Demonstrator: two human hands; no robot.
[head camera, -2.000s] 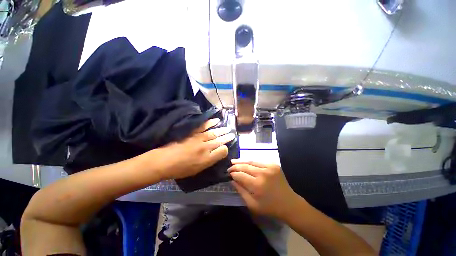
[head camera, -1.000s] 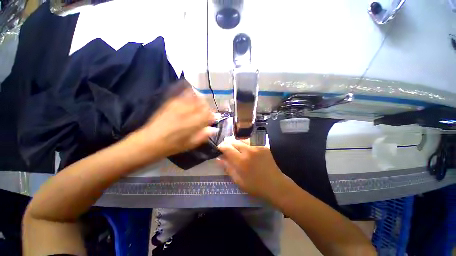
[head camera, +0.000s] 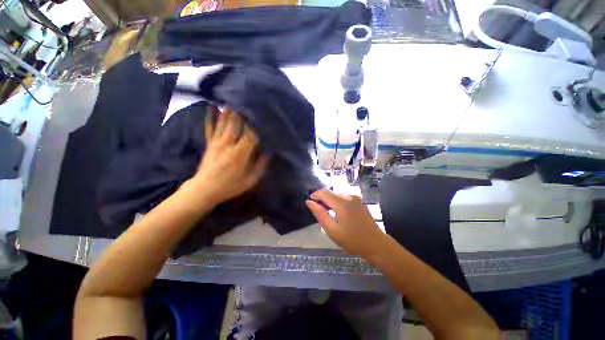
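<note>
The dark garment (head camera: 282, 123) lies bunched left of the needle area, part of it raised and blurred. My left hand (head camera: 231, 159) is on the bunched cloth with its fingers spread; some fingertips are hidden in the folds. My right hand (head camera: 341, 216) pinches the garment's right edge just in front of the presser foot area (head camera: 351, 174). A flat cut panel (head camera: 86, 179) lies at the left, partly under the garment. A dark cut piece with a curved side (head camera: 421, 219) lies right of the needle and hangs over the table's front edge.
The white machine head (head camera: 338, 126) and its arm (head camera: 531, 119) stand behind the needle area. Stacked dark pieces (head camera: 265, 30) lie at the rear. Black-handled scissors (head camera: 592, 232) lie far right. A ruler (head camera: 285, 260) runs along the front edge. A blue basket (head camera: 540, 309) is below right.
The view has shifted to show more of the rear table. My left hand has moved left, away from the needle, onto the bunched cloth, which has lifted and spread rearward. My right hand stays near the needle.
</note>
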